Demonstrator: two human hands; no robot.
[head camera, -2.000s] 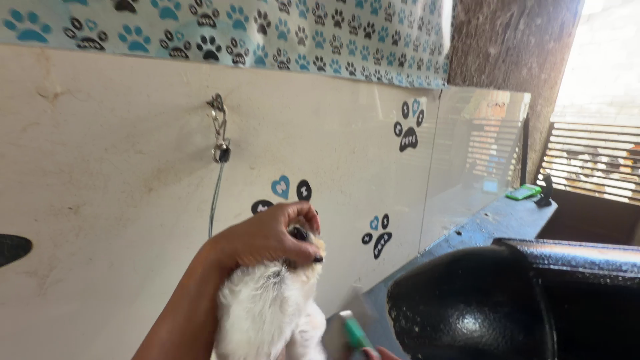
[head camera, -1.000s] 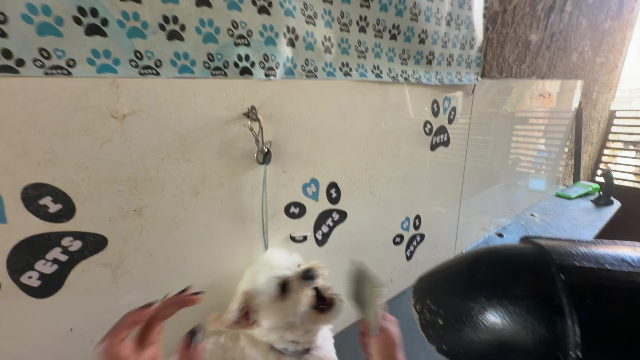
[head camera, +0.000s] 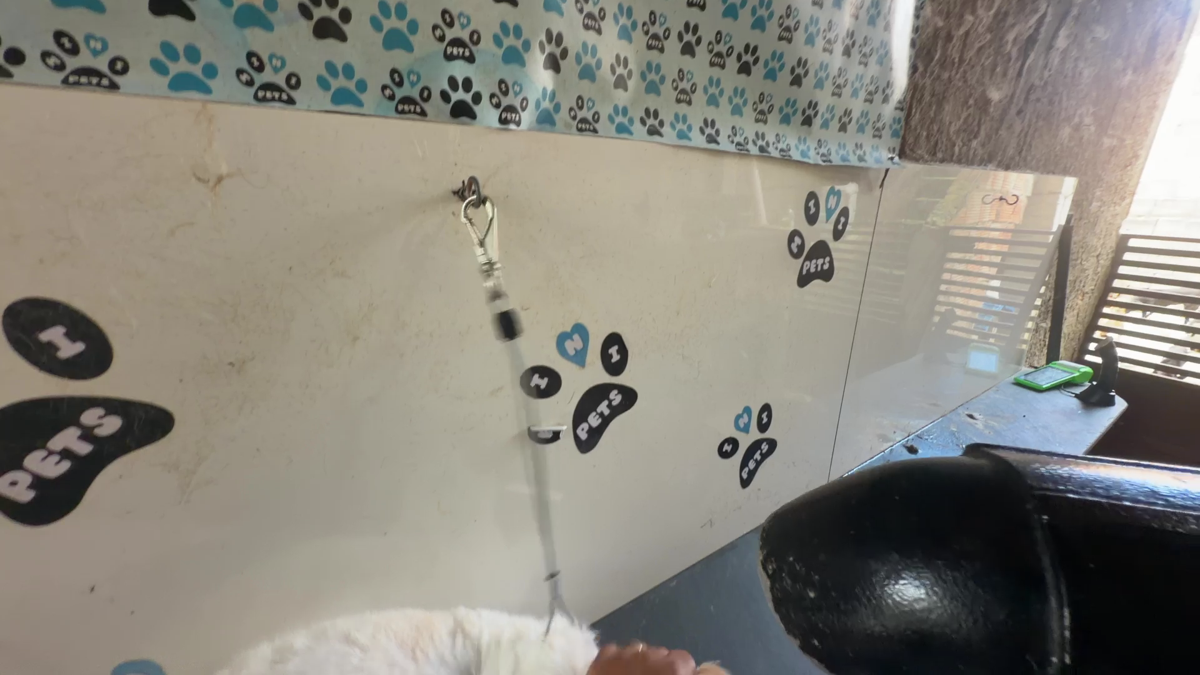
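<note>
A dog with white fur (head camera: 412, 647) is at the bottom edge, with only the top of its back or neck showing. From a metal snap hook (head camera: 481, 230) on the wall, a thin tether (head camera: 539, 469) runs down to the fur, forking near its lower end. What appears to be my right hand (head camera: 645, 660) shows only its knuckles, close against the right side of the fur. Its fingertips, and whatever it may hold, are cut off below the frame. My left hand is out of view. The dog's face is hidden too.
A pale wall panel (head camera: 309, 422) with paw decals stands behind the dog. At the right, a large glossy black rounded object (head camera: 900, 562) juts over the grey tabletop (head camera: 694, 600). Farther back, a green handheld device (head camera: 1053, 376) lies on a ledge beside a small black stand (head camera: 1106, 380).
My left hand and the dog's face have gone out of view. The tether now slants down to the right. The green-handled tool seen earlier in my right hand no longer shows.
</note>
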